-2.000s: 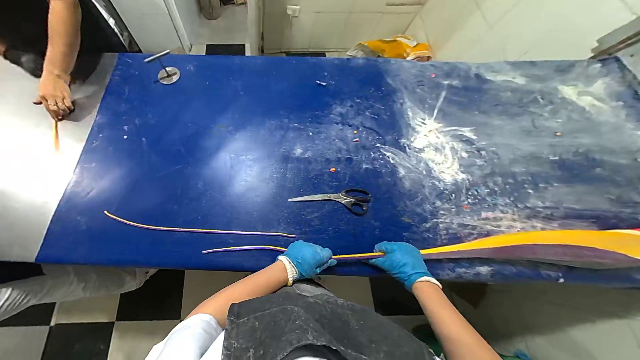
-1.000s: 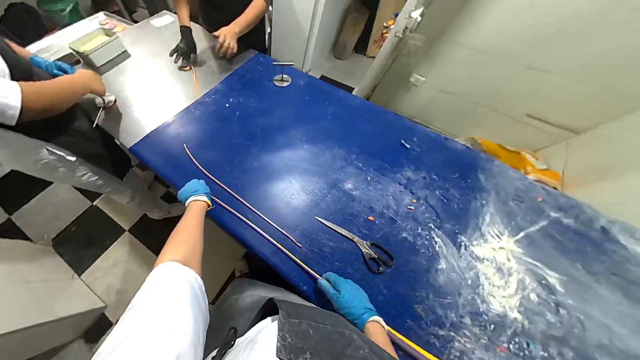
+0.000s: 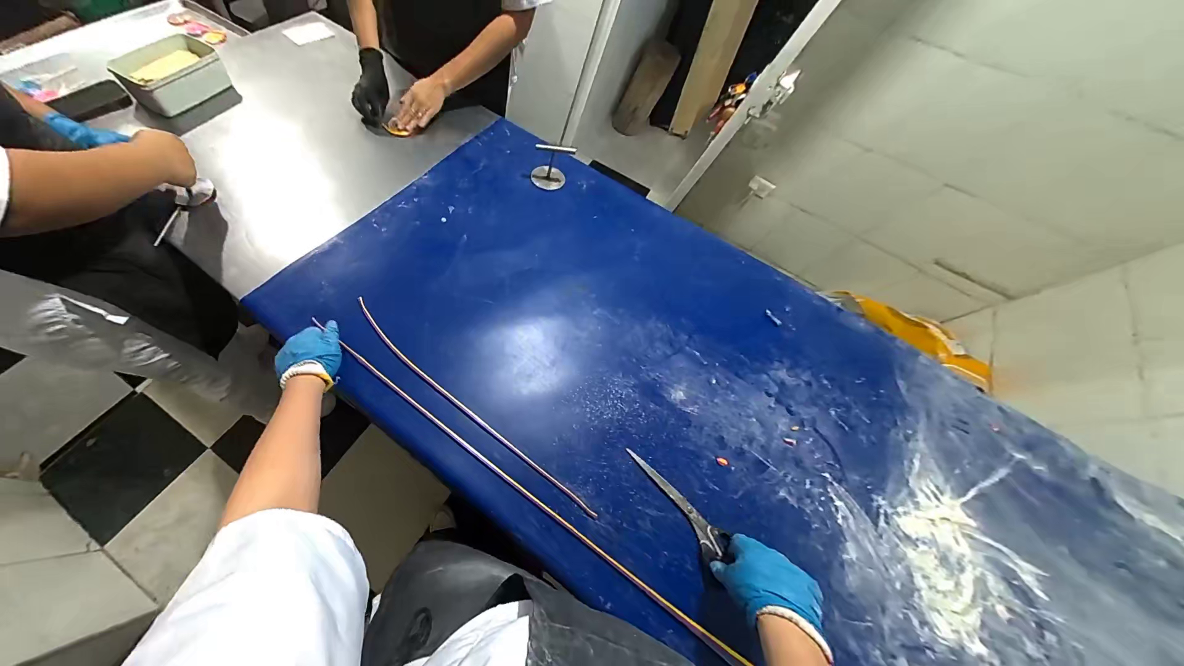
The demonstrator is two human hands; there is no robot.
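Observation:
My left hand (image 3: 310, 355), in a blue glove, holds the upper end of a long thin striped strand (image 3: 504, 476) near the table's front edge. The strand runs down to the right, yellow along its lower part. A shorter striped strand (image 3: 462, 407) lies beside it, apart from it. In a blue glove too, my right hand (image 3: 772, 583) is at the handles of dark-handled scissors (image 3: 680, 499), fingers over the loops. The blades point up and left over the blue tabletop (image 3: 573, 268).
A T-handled metal disc tool (image 3: 548, 176) stands near the far corner. On the steel table (image 3: 277, 139) are a grey tub (image 3: 171, 74) and the hands of two co-workers. White powder (image 3: 943, 546) and small scraps lie at the right; a yellow bag (image 3: 916, 338) is beyond the edge.
My right hand has moved from the long strand to the scissors' handles. My left hand stays at the strand's far end, which it reached after being near the middle. The view has swung left.

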